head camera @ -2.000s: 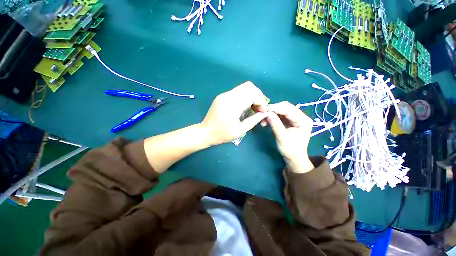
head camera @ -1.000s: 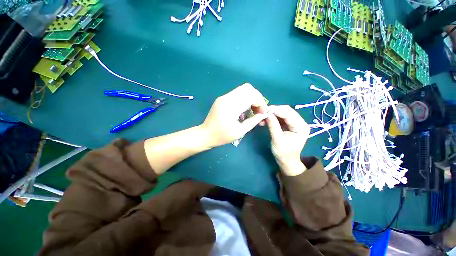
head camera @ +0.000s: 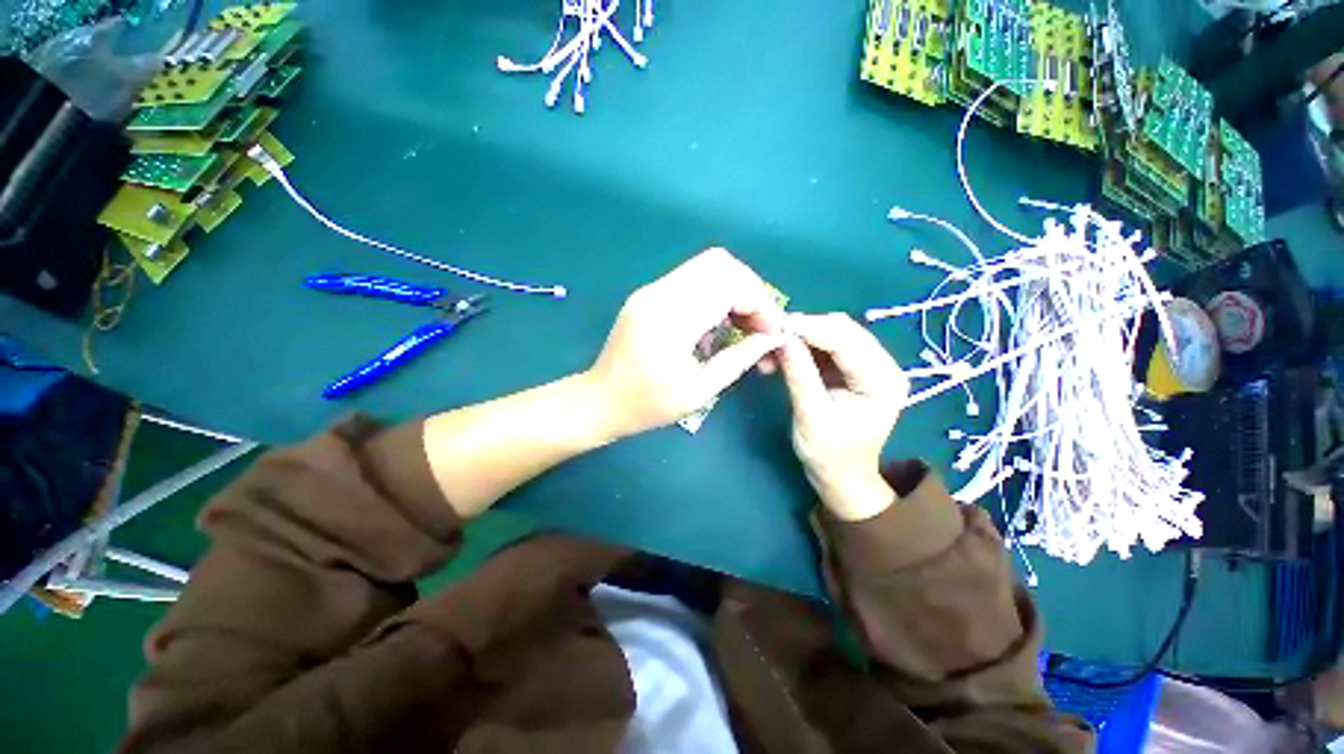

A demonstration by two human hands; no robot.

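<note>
My left hand (head camera: 686, 346) holds a small circuit board panel (head camera: 697, 417); only its lower corner and slivers between the fingers show. My right hand (head camera: 848, 398) has thumb and forefinger pinched together against my left fingertips at the board's upper right side. A white cable (head camera: 932, 386) runs out from behind my right hand toward the cable pile (head camera: 1083, 390). Its plug and the socket are hidden by the fingertips.
Blue-handled flush cutters (head camera: 391, 354) lie open at left, below a single cable (head camera: 398, 251). Stacks of boards stand at far left (head camera: 184, 162) and far right (head camera: 1054, 89). More white cable ends (head camera: 582, 52) show at the far edge. A yellowish spool (head camera: 1179, 361) sits at right.
Both hands stay together. My right hand has shifted slightly left and its forearm has drawn in a little. The board's lower corner shows slightly more to the left.
</note>
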